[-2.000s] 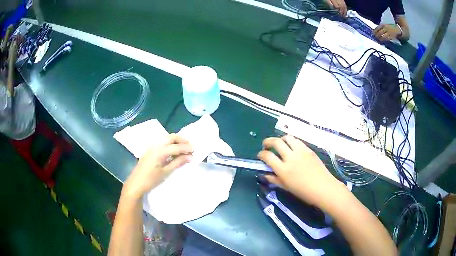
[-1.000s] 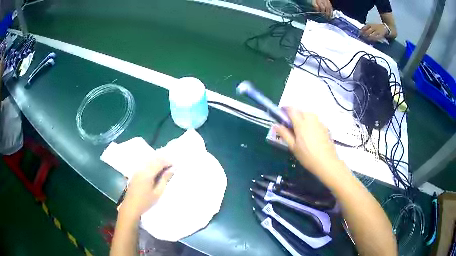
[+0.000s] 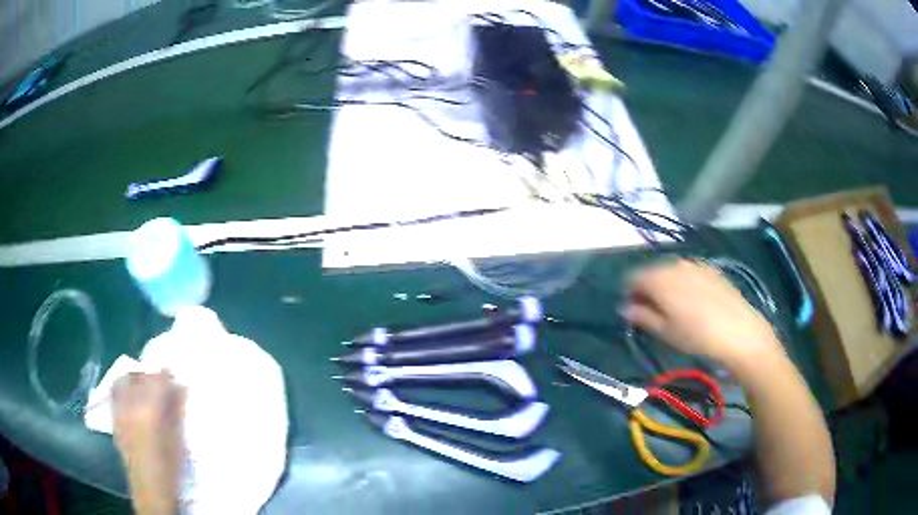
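Observation:
Several pen-shaped devices, black with white-lavender sides [image 3: 453,374], lie in a row on the green bench, dark tips to the left. Another pen [image 3: 176,181] lies alone beyond the white line. My right hand [image 3: 695,307] is over loose clear filament [image 3: 740,282], right of the row; it is blurred and I cannot tell whether its fingers hold anything. My left hand [image 3: 149,402] rests on the crumpled white cloth [image 3: 237,402] at the left, also blurred; its grip is unclear. Scissors [image 3: 637,394] with red and orange-yellow loops lie between the pens and my right forearm.
A light-blue cylinder [image 3: 169,267] stands behind the cloth, beside a clear filament coil [image 3: 62,347]. A white board [image 3: 393,181] bears a black box [image 3: 523,91] and tangled leads. A metal post [image 3: 760,116], a cardboard tray of pens [image 3: 830,302] and a blue bin [image 3: 695,35] are right.
The view has turned right. The pen that my right hand held now lies beyond the white line, and that hand is over the filament. My left hand is still at the cloth.

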